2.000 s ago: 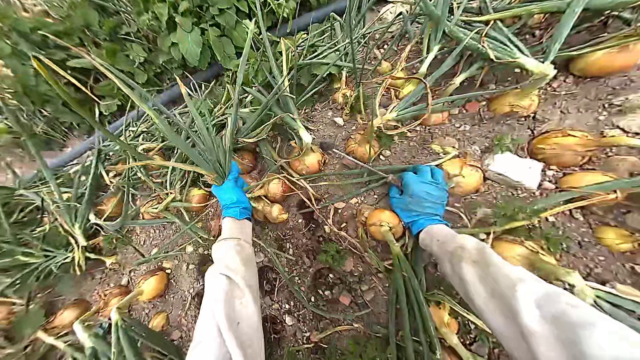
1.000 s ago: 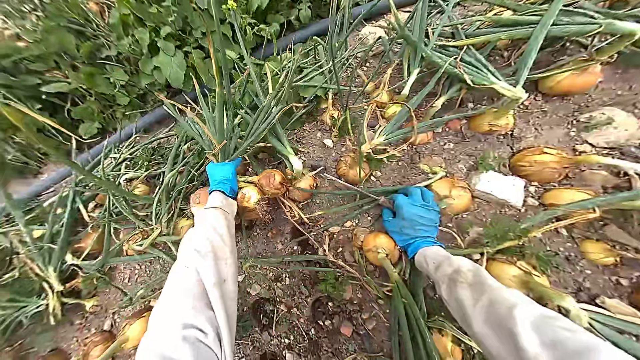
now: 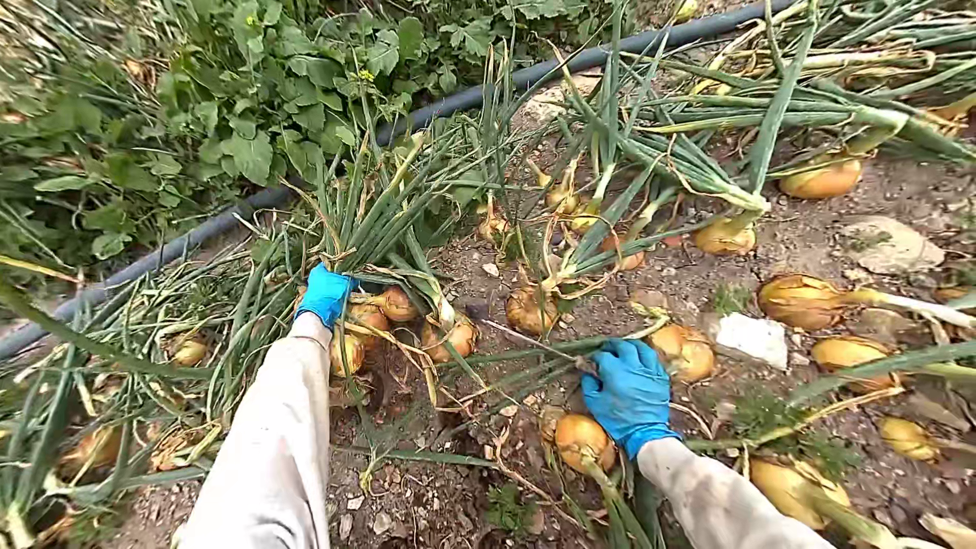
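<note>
My left hand (image 3: pixel 325 296), in a blue glove, is closed around the green tops of a bunch of onions (image 3: pixel 374 316), whose bulbs hang beside and below the fist. Close to their right lies another onion bulb (image 3: pixel 450 338). My right hand (image 3: pixel 629 393), also blue-gloved, rests low over the soil, shut on a thin tool with a narrow metal shaft (image 3: pixel 534 341) that points up and left; its handle is mostly hidden by the fingers. One onion (image 3: pixel 584 442) sits just below that hand, and another (image 3: pixel 682 352) touches its upper right side.
A dark hose (image 3: pixel 465 99) crosses diagonally behind the row, with leafy green weeds (image 3: pixel 252 145) beyond it. More onions with long tops (image 3: pixel 804 301) lie at the right. A white stone (image 3: pixel 752 339) and a flat rock (image 3: pixel 892 244) sit among them.
My left hand has stayed on green tops, and the bulbs beside it now sit closer together. My right hand has stayed low near the same onions. The view has shifted slightly.
</note>
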